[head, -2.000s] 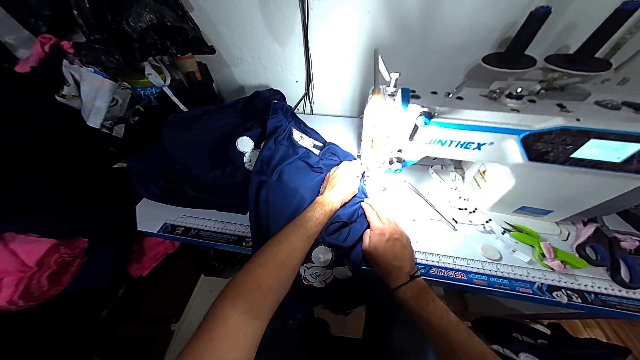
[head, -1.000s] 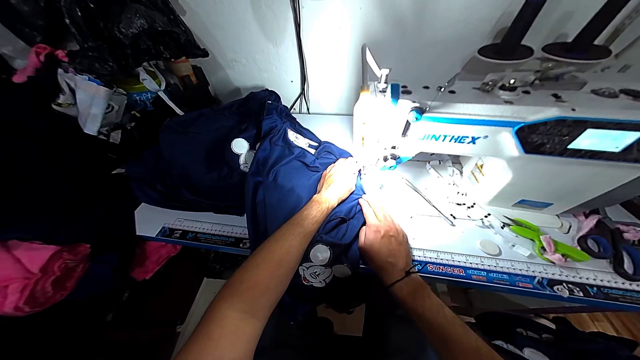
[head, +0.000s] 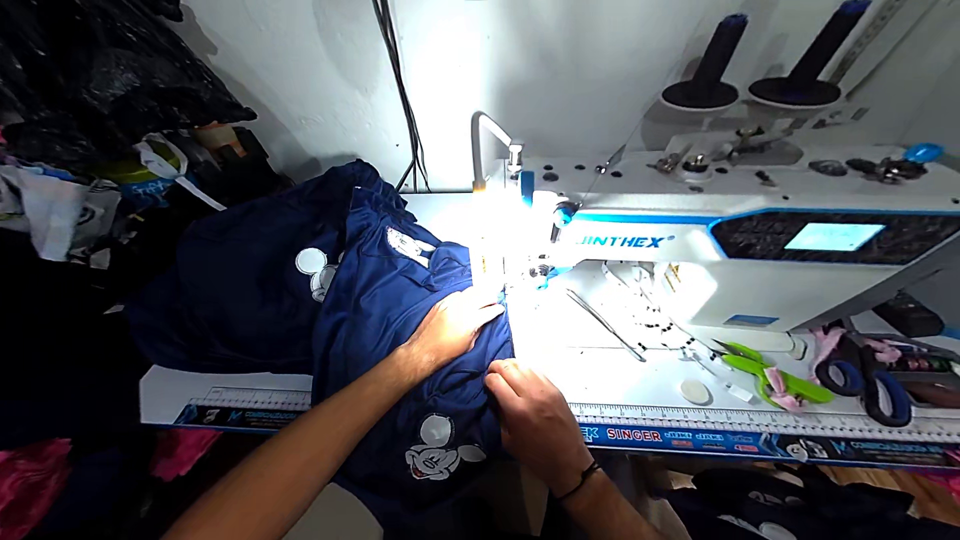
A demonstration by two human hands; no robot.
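Observation:
Navy blue fabric [head: 382, 322] with white cartoon mouse patches is bunched over the left of the sewing table, its right edge running under the head of a Jinthex sewing machine [head: 630, 240]. My left hand [head: 450, 326] lies on the cloth just in front of the needle area, fingers pressing near the edge. Closer to the table's front, my right hand [head: 536, 416] grips that same edge between thumb and fingers. Glare from the machine's lamp hides the needle and presser foot.
Right of the needle area lie metal tweezers [head: 606, 325], a round whitish disc [head: 695, 391], green-handled snips [head: 776, 379] and dark-handled scissors [head: 862, 379]. A ruler strip [head: 750, 418] runs along the front edge. Thread cones [head: 720, 56] stand above the machine. Black plastic bags [head: 142, 60] are at upper left.

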